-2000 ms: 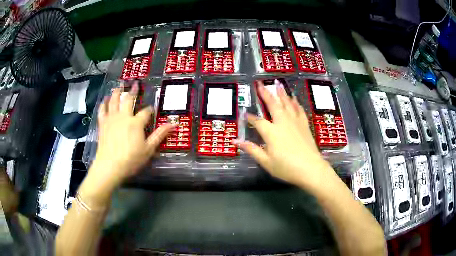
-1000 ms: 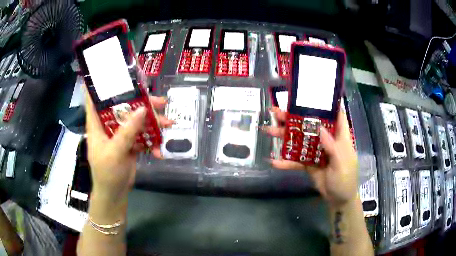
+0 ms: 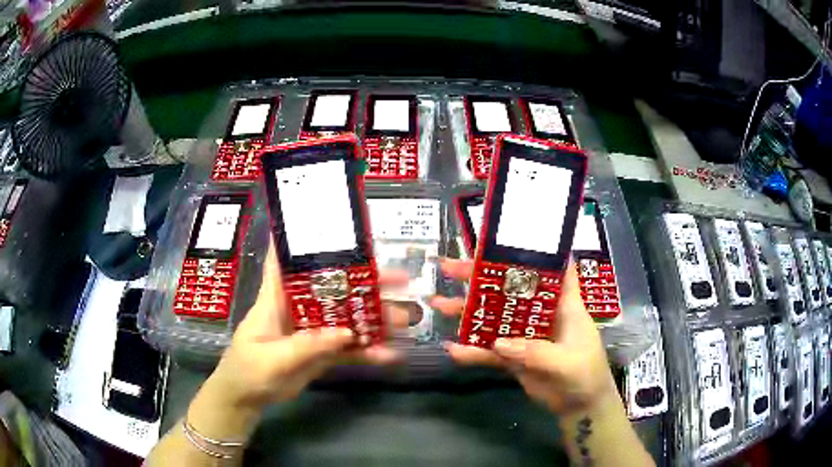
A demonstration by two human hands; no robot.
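My left hand (image 3: 283, 360) holds a red feature phone (image 3: 324, 233) upright, its white screen lit and its thumb over the lower keys. My right hand (image 3: 556, 351) holds a second red feature phone (image 3: 526, 233), also lit white, its thumb at the bottom keys. Both are raised over a clear blister tray (image 3: 160, 330). Several lit red phones lie in the tray's back row and at both ends of its front row. Between the held phones, a white-backed handset (image 3: 412, 264) shows in a front pocket, partly hidden by fingers. Pockets behind the held phones are partly hidden.
A second tray stack (image 3: 680, 319) with white-backed phones stands at right. A black fan (image 3: 75, 102) is at upper left. Below it lie a white cloth (image 3: 126, 204) on a dark round pad, a black smartphone (image 3: 137, 356) and white paper (image 3: 82, 392). A clear bottle (image 3: 771, 137) is at upper right.
Both hands first lay over phones in the tray, then lifted one phone each. Since then the two held phones have come closer together and lower, and the left one is more upright.
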